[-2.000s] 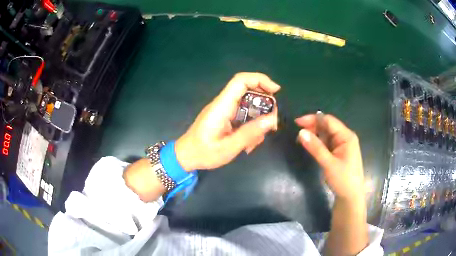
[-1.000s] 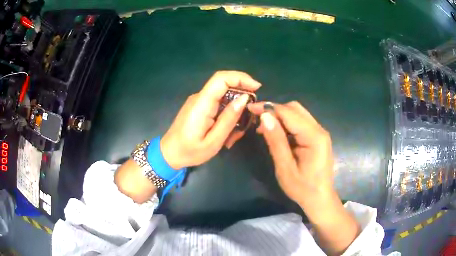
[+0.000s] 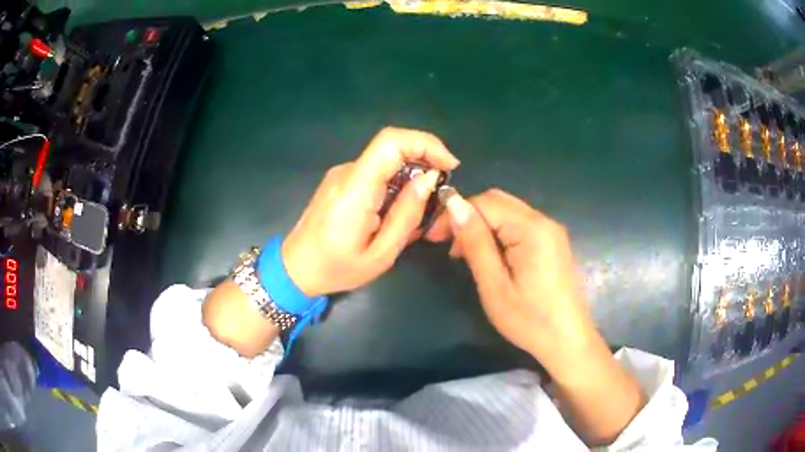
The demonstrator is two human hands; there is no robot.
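Note:
My left hand (image 3: 357,216) holds a small watch housing (image 3: 410,174) between its thumb and fingers at the middle of the view. Only part of the housing's dark inside and rim shows; the fingers cover the rest. My right hand (image 3: 521,265) is at the housing's right side. Its thumb and fingertips are pinched on a small silver-grey part (image 3: 447,192) against or very close to the housing's edge. Whether the part touches the housing cannot be told.
A black test fixture (image 3: 132,115) stands at the left, with a grey display screen (image 3: 88,226) lying on it and a red digital readout (image 3: 11,284). A clear blister tray (image 3: 693,221) with orange flexes lies at the right. A yellow tape strip (image 3: 494,11) crosses the green mat's far side.
My left hand has moved left with the housing, and my right hand has come in from the right to meet it. Over the last second the right fingertips have moved closer against the housing.

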